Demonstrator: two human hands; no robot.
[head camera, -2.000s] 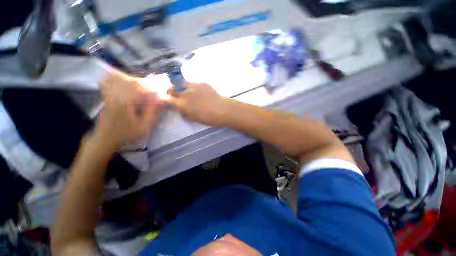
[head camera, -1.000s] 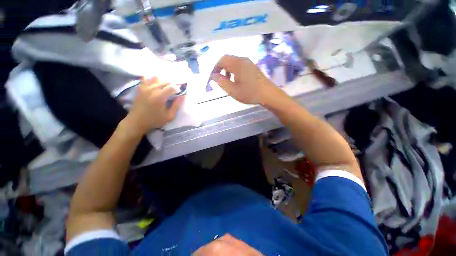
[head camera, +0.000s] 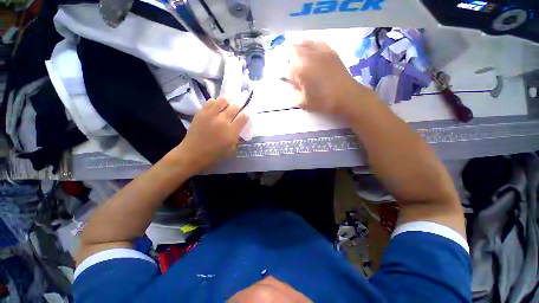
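The pale and black garment (head camera: 136, 50) is heaped left of the needle, with a narrow pale end reaching the needle area. My left hand (head camera: 216, 130) pinches its near edge, left of and below the presser foot (head camera: 256, 64). A thin dark strip (head camera: 247, 102) curves up from beside its fingers. My right hand (head camera: 319, 74) is curled right of the presser foot, apart from my left hand. A small dark tip shows by its fingers; what it belongs to, and whether the hand grips it, is unclear. Bright glare hides detail around the fingers.
The white sewing machine head (head camera: 337, 15) spans the top. Purple and white scraps (head camera: 393, 68) lie right of my right hand, beside a dark red handled tool (head camera: 455, 103). The ruler-marked table edge (head camera: 295, 146) runs below. Grey and black cloth (head camera: 502, 213) hangs at lower right.
My hands were together at the needle; they are now apart, the right one to the right of the presser foot. The camera view has shifted and levelled, and the picture is sharper.
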